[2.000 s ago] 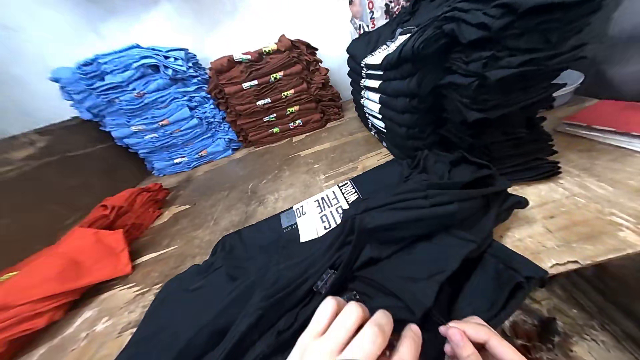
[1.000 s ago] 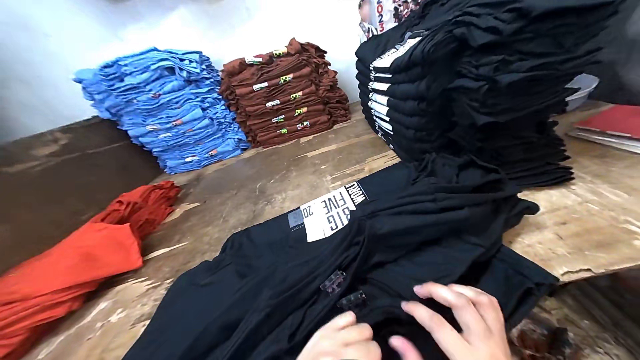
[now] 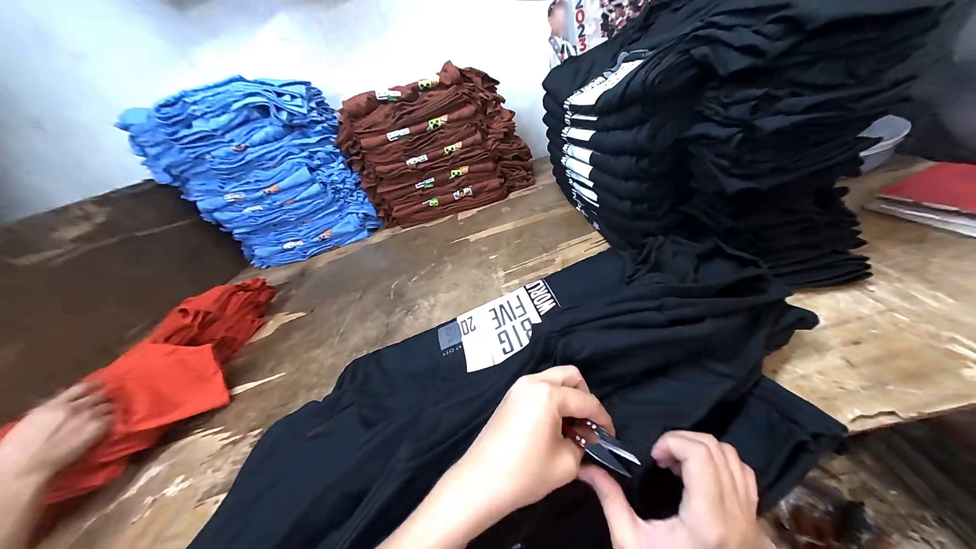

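My left hand [image 3: 534, 442] is closed round small thread snips [image 3: 602, 446] with reddish handles, their two blades apart and pointing right. Beside it, my right hand [image 3: 698, 488] curls its fingers at a bunched part of a black shirt [image 3: 427, 412], its thumb reaching left just under the snips. The shirt lies spread on the wooden table, with a white printed panel [image 3: 496, 329] facing up. More black cloth in loose folds lies above both hands. What the fingertips of my right hand pinch is partly hidden in the dark fabric.
Another person's hand [image 3: 69, 427] is on a red garment [image 3: 168, 381] at the left. Behind stand stacks of folded blue shirts [image 3: 252, 168], brown shirts [image 3: 435, 152] and black shirts [image 3: 709, 137]. A red-covered item [image 3: 930, 187] and a pale bowl [image 3: 884, 141] are at right.
Snips now show in my left hand; one second ago they could not be seen. The other person's hand has come in at the left onto the red garment.
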